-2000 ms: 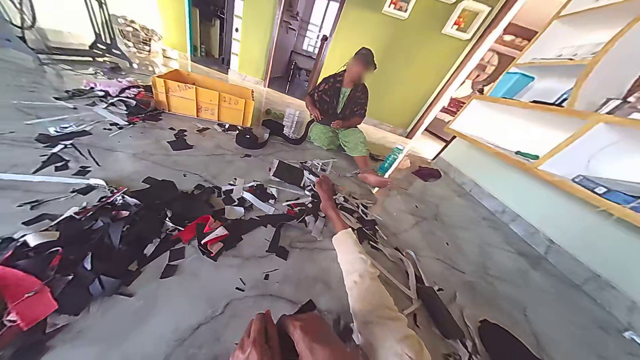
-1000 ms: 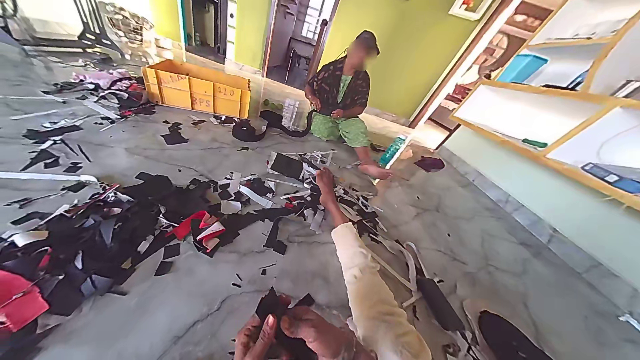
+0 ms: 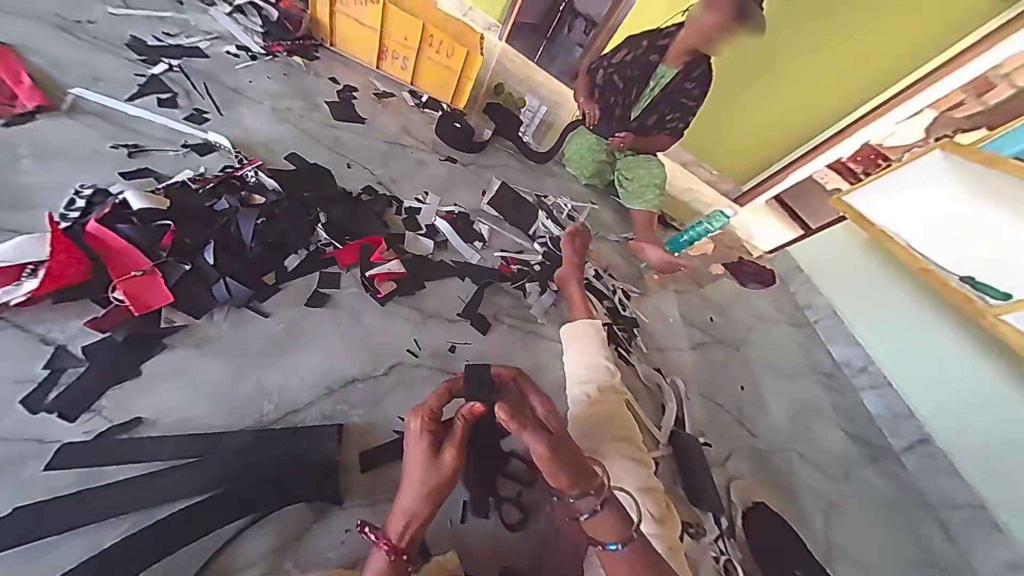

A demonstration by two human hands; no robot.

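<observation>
Between the fingertips of both hands is a small folded piece of black fabric (image 3: 478,382). My left hand (image 3: 438,440) pinches its left side with thumb and forefinger. Its right side is held by my right hand (image 3: 532,412), with bangles on that wrist. Under the hands hang or lie black fabric and thin black loops (image 3: 512,488); whether they join the held piece I cannot tell. Long black fabric strips (image 3: 272,464) lie on the floor left of my left hand. Beyond the hands spreads a heap of black, white and red scraps (image 3: 280,216).
A person (image 3: 640,104) sits opposite, holding a black strip that runs to a roll (image 3: 460,132). A yellow crate (image 3: 400,48) stands behind the scraps. My outstretched leg (image 3: 600,384) lies at the right, with a green bottle (image 3: 698,230) beyond its foot. Wall shelves (image 3: 944,216) are at the right.
The view has tilted down and shifted. Both hands now show farther from the lower edge, with the black piece raised at the fingertips. The long black strips at the left have come into view.
</observation>
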